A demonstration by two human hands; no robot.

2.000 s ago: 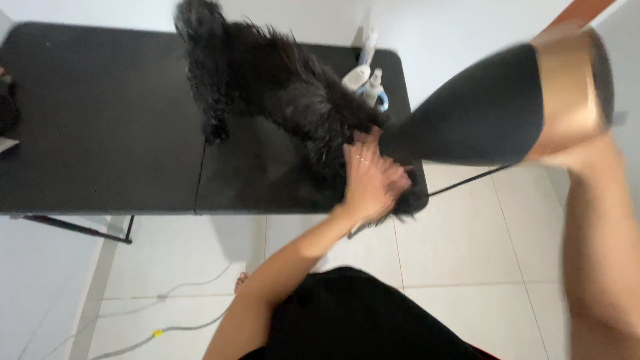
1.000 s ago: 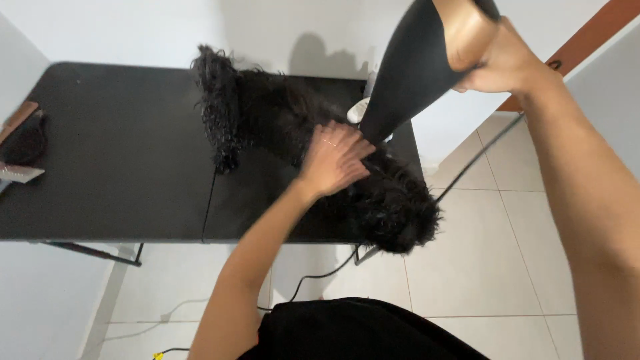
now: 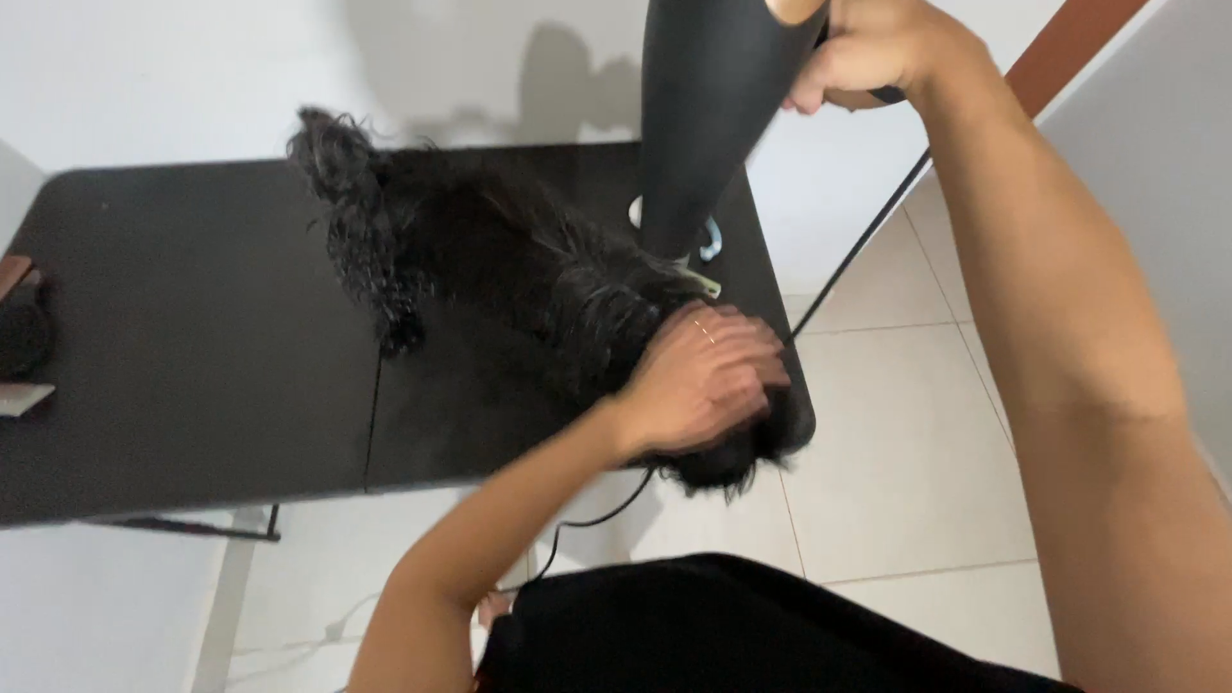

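A dog with damp, curly black fur (image 3: 500,250) stands on a black folding table (image 3: 212,366), its head end over the near right edge. My left hand (image 3: 712,380), fingers spread and blurred, rests on the fur near that end, holding nothing that shows. In my right hand (image 3: 857,58), at the top right, is the handle of a black hair dryer with a gold band (image 3: 712,106). The dryer's nozzle points down at the dog's back, just beyond my left hand. Much of the dryer's handle and its rear are hidden or out of view.
At the table's left end lie a dark brush (image 3: 24,337) and a pale comb-like tool (image 3: 24,397), partly cut off. A light blue and white item (image 3: 710,241) shows behind the nozzle. A black cord (image 3: 857,245) runs down behind the table. A white wall stands behind.
The dryer has swung from a sideways slant to a steeper downward one. My left hand has moved from the dog's back toward its right end since a second ago.
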